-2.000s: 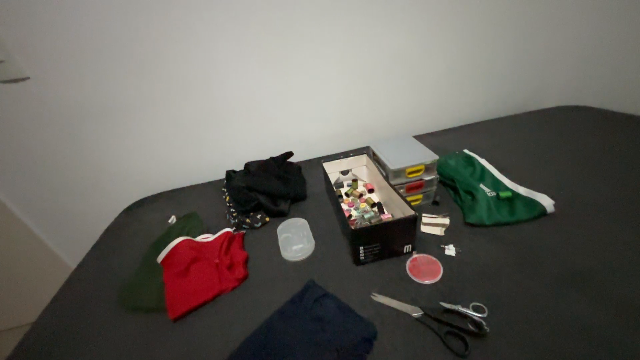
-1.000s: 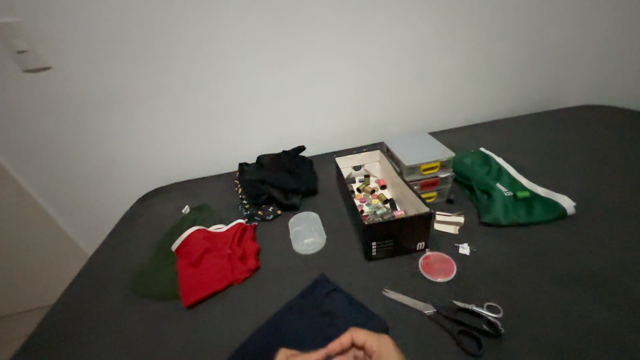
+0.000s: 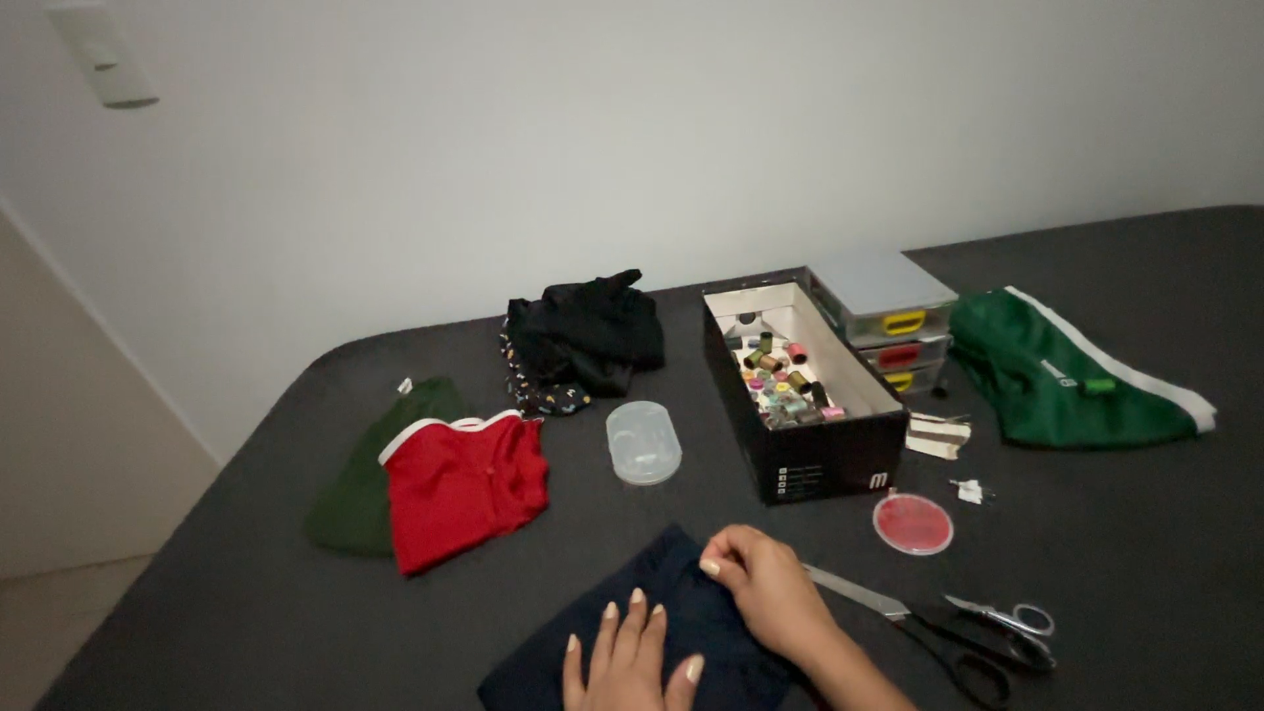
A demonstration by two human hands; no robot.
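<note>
A folded dark navy cloth (image 3: 553, 647) lies at the near middle of the dark table. My left hand (image 3: 632, 657) rests flat on it with the fingers spread. Near the cloth's upper right corner is my right hand (image 3: 760, 588), thumb and fingertips together at its edge; whether they pinch the fabric is unclear. Large scissors with black handles (image 3: 894, 607) lie just right of my right hand, beside small metal scissors (image 3: 1007, 620). A round container with a red inside (image 3: 913, 523) sits above them.
A black box (image 3: 829, 469) holds several thread spools (image 3: 770, 362). A small drawer unit (image 3: 904, 321) and green cloth (image 3: 1047, 395) stand or lie to its right. Leftward are a clear plastic lid or dish (image 3: 644, 444), black cloth (image 3: 592, 331), red cloth (image 3: 464, 489) and dark green cloth (image 3: 355, 504).
Both hands, out of view at first and then together at the bottom edge, have moved apart onto the navy cloth.
</note>
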